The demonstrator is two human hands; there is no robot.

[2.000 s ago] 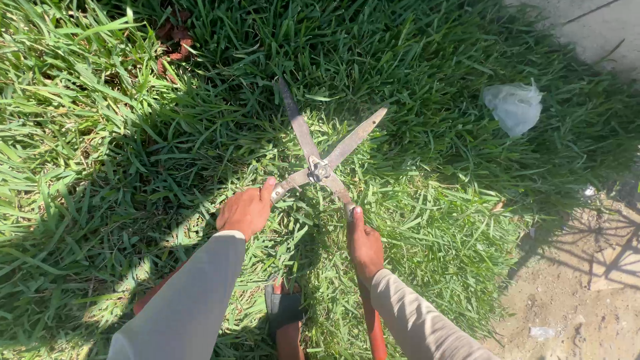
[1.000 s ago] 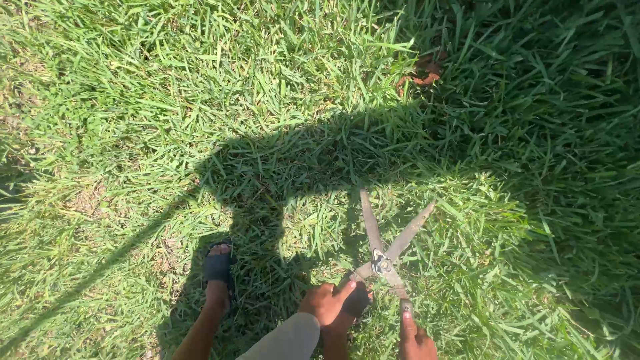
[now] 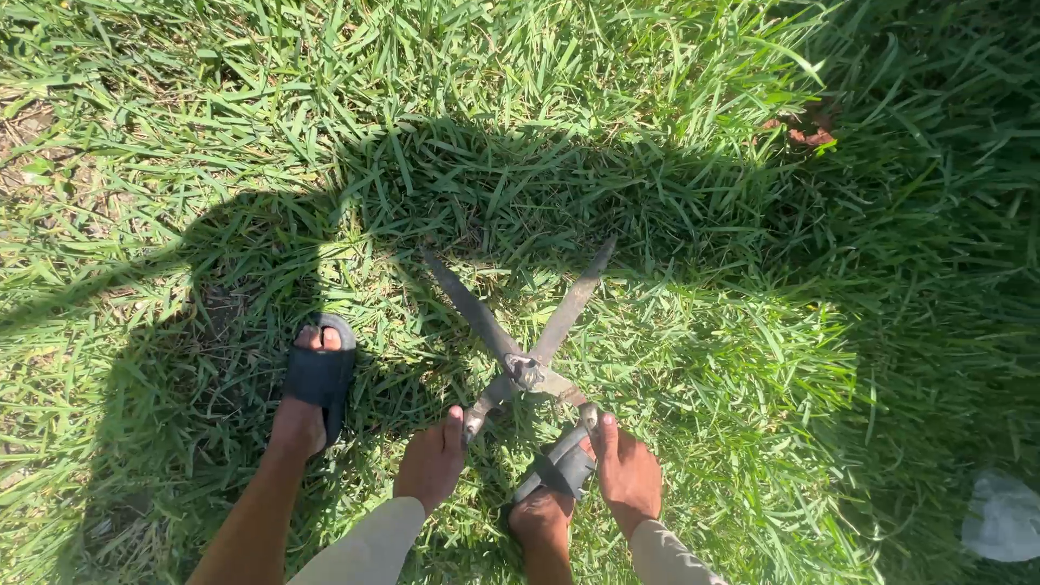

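Note:
Hedge shears [image 3: 526, 370] with worn metal blades spread in a V stand over the grass, low in the middle of the view. My left hand [image 3: 431, 459] grips the left handle just below its metal joint. Around the right handle is my right hand [image 3: 630, 471], its thumb along the top near the joint. The blade tips point away from me, over the edge of a shadow on the grass [image 3: 715, 366]. Most of both handles is hidden by my hands and sleeves.
My feet wear dark slide sandals; one sandal [image 3: 319, 378] is left of the shears, the other [image 3: 561, 467] just beneath the handles. A reddish-brown dry leaf [image 3: 808, 134] lies upper right. A whitish plastic bag [image 3: 1003, 516] is at the lower right edge.
The view has swung left across the lawn, with the shears carried along in both hands. Both sandaled feet now show. The blades are spread wider than one second ago.

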